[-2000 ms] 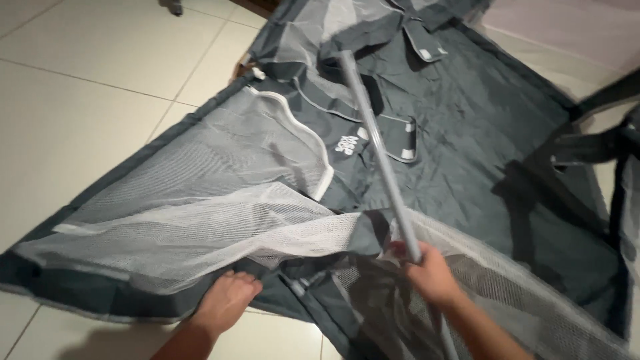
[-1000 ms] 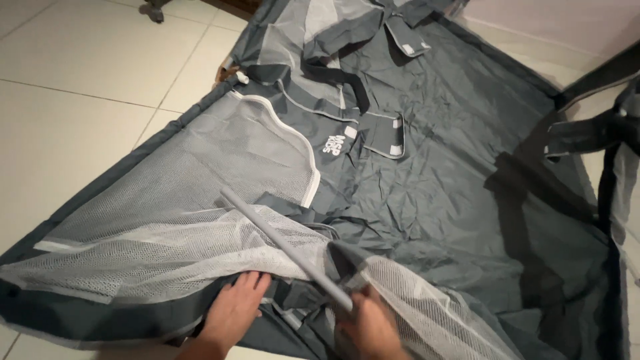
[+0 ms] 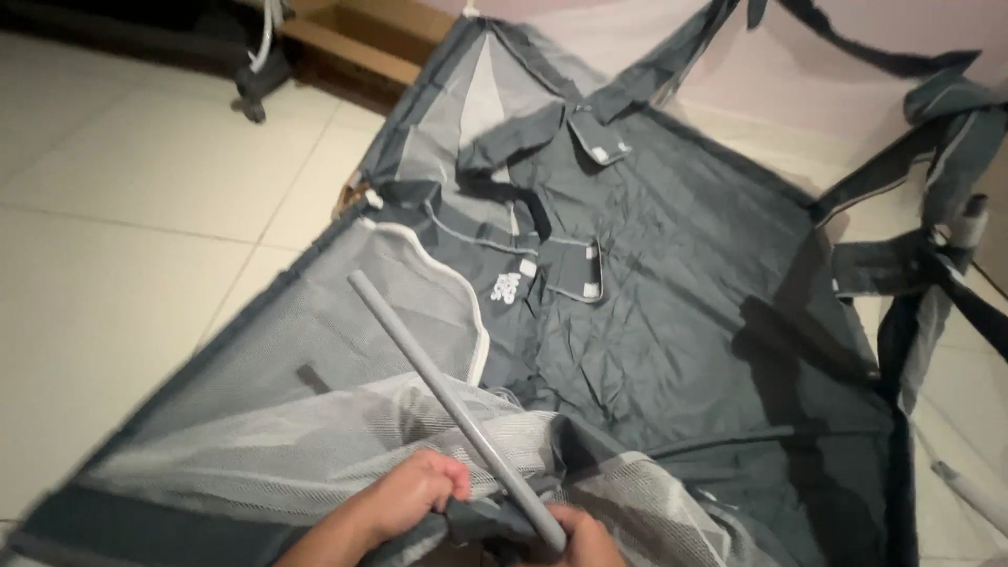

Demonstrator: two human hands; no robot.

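Observation:
A grey tube (image 3: 453, 398) slants from upper left to lower right over a dark grey fabric and mesh enclosure (image 3: 669, 283) spread on the floor. My right hand (image 3: 583, 535) is around the tube's lower end, at the bottom of the view. Just left of it, my left hand (image 3: 421, 492) pinches a fold of dark fabric (image 3: 488, 520). White mesh (image 3: 315, 449) lies bunched under the tube and beside both hands. A mesh panel with a curved white zipper (image 3: 472, 307) lies at the left. The fabric between my hands is partly hidden.
Dark straps and fabric strips (image 3: 874, 268) hang at the right, around another grey tube (image 3: 969, 224). One more tube (image 3: 972, 496) lies on the floor at the far right. A caster wheel (image 3: 252, 98) and an open cardboard box (image 3: 370, 39) stand at the upper left.
The tube was nearly upright two seconds ago and now leans left. My left hand has moved toward my right hand and holds a fold of fabric. The view has shifted somewhat.

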